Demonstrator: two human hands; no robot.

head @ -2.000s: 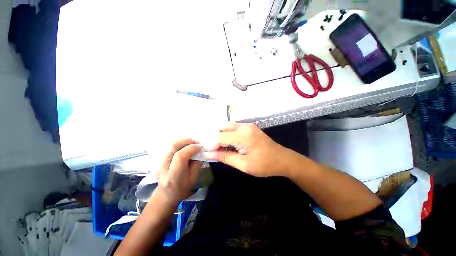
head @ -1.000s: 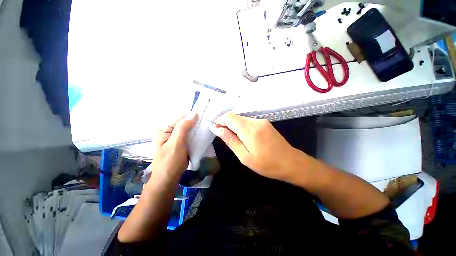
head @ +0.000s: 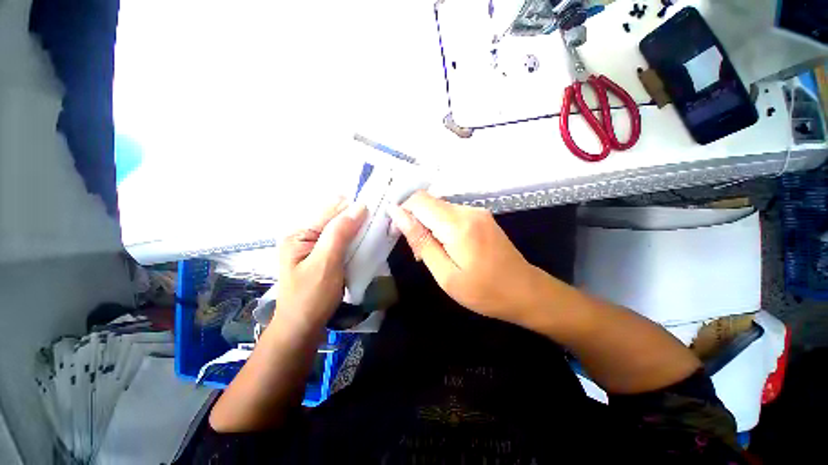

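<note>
A white piece of fabric [head: 370, 245] with blue-grey marks is held between my hands at the table's front edge. Its far end blends into the bright table. My left hand [head: 318, 263] grips its left side with the thumb on top. My right hand [head: 458, 241] pinches its right edge between thumb and fingers. A dark, rounded part hangs below the white piece by my left hand; I cannot tell if it belongs to it.
Red-handled scissors [head: 601, 118] and a smartphone [head: 699, 77] lie on the white table [head: 218, 136], right of the needle plate [head: 508, 82]. A blue basket [head: 189, 318] stands below the table edge. White cut pieces [head: 670, 268] are stacked at lower right, others [head: 100, 381] at lower left.
The white piece was bunched between both hands two seconds ago; it is now spread out, with its marks showing. My right hand stays at its right edge. The view has shifted slightly.
</note>
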